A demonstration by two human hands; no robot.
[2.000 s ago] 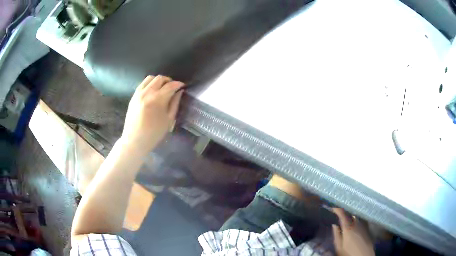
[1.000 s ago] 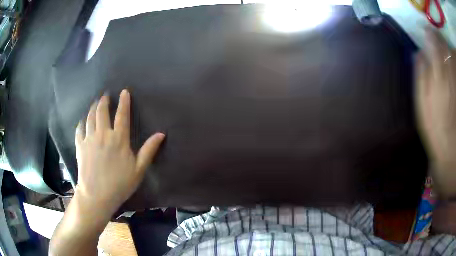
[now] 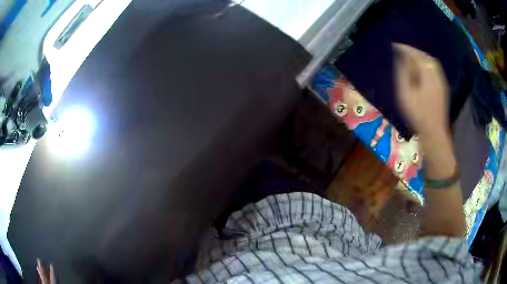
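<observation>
The large dark brown-black panel [image 3: 183, 105] covers the machine table and hangs down over my lap. My left hand [image 3: 45, 272] is cut off by the bottom left edge; only fingertips show, at the panel. My right hand [image 3: 421, 83] is blurred, over a dark navy piece [image 3: 369, 69] on a colourful printed surface at the right. Its fingers look curled, but whether they hold the piece cannot be told.
The machine's white head [image 3: 72, 25] is at the upper left, beside a bright light. A grey strip [image 3: 333, 41] runs along the table edge. More dark fabric [image 3: 472, 147] lies at the right. A brown surface [image 3: 361, 180] shows below the printed one.
The view has swung to the right. My right hand has moved from the panel's right side to over the navy piece. My left hand is now almost out of the picture.
</observation>
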